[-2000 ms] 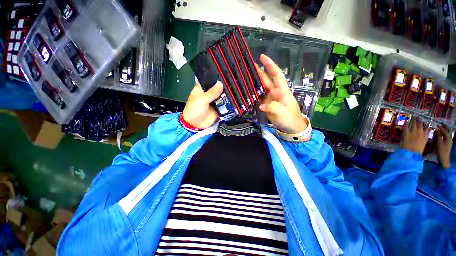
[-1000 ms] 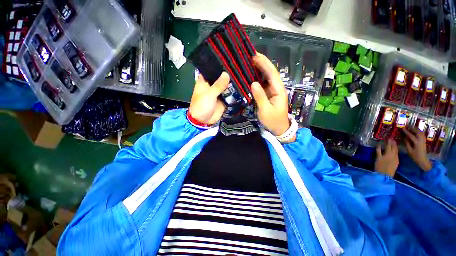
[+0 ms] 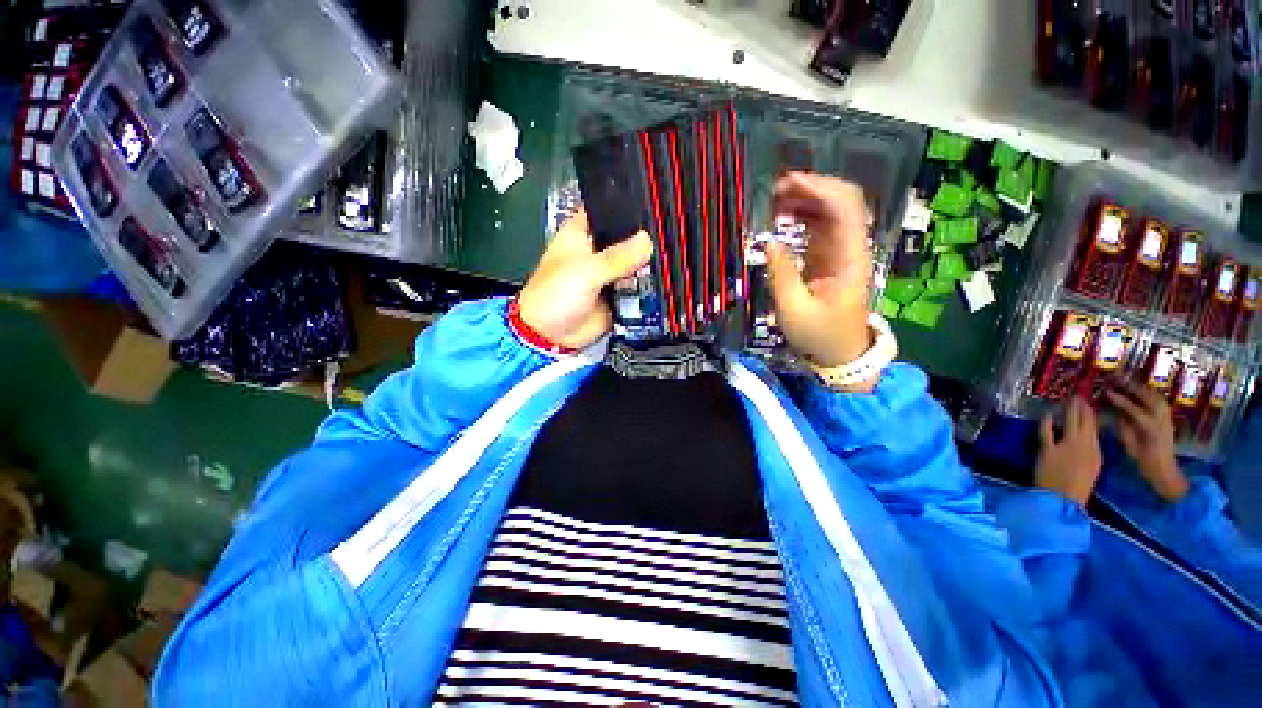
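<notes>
My left hand (image 3: 574, 284) holds a fanned group of several black mobile phones (image 3: 671, 221) with red side edges, the thumb on the leftmost one. My right hand (image 3: 826, 270) is just to the right of the group, blurred, fingers curled and apart; no phone shows in it. A clear blister tray (image 3: 886, 138) lies flat behind and under the hands; phones with white and silver patches show in its pockets, partly hidden by my right hand.
Green batteries (image 3: 955, 197) lie loose right of the tray. A neighbour's hands (image 3: 1073, 450) are at another tray (image 3: 1031, 325) of red phones. A tilted tray (image 3: 298, 90) tops the left stack. White crumpled paper (image 3: 496, 145) lies between. The white conveyor (image 3: 664, 42) runs beyond.
My right hand has come off the phones and moved right. The phone group stands more upright than before. The neighbour's hands have moved a little.
</notes>
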